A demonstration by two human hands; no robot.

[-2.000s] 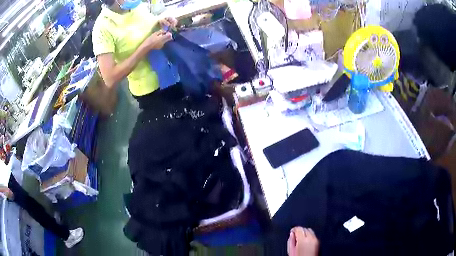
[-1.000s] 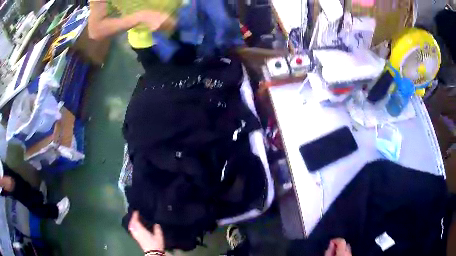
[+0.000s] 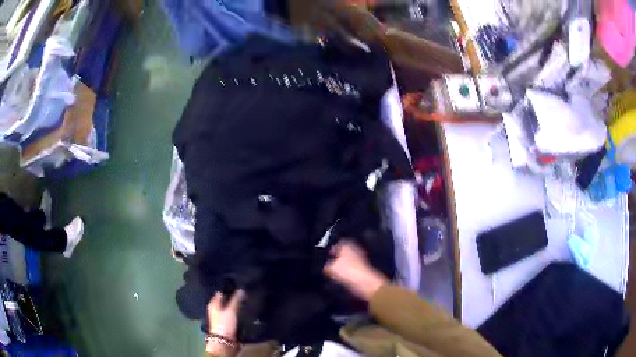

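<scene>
A black garment pile (image 3: 279, 153) fills the basket in front of me, with white specks and small white tags on it. My left hand (image 3: 224, 315), with a bracelet at the wrist, is at the pile's near left edge, its fingers on the dark cloth. My right hand (image 3: 351, 265) is on the right part of the pile beside a white tag, its fingers curled and blurred at the cloth. Whether it grips the cloth cannot be told. A black garment (image 3: 558, 314) lies on the table at the lower right.
The white table (image 3: 481, 167) to the right holds a smartphone (image 3: 512, 242), a switch box (image 3: 464, 93), a crumpled face mask (image 3: 582, 240), a blue bottle (image 3: 611, 183) and part of a yellow fan (image 3: 624, 122). A person's leg (image 3: 31, 224) shows at the left.
The view has swung down over the basket. My right hand has moved from the table garment onto the pile. My left hand has come into view and stays at the pile's near edge.
</scene>
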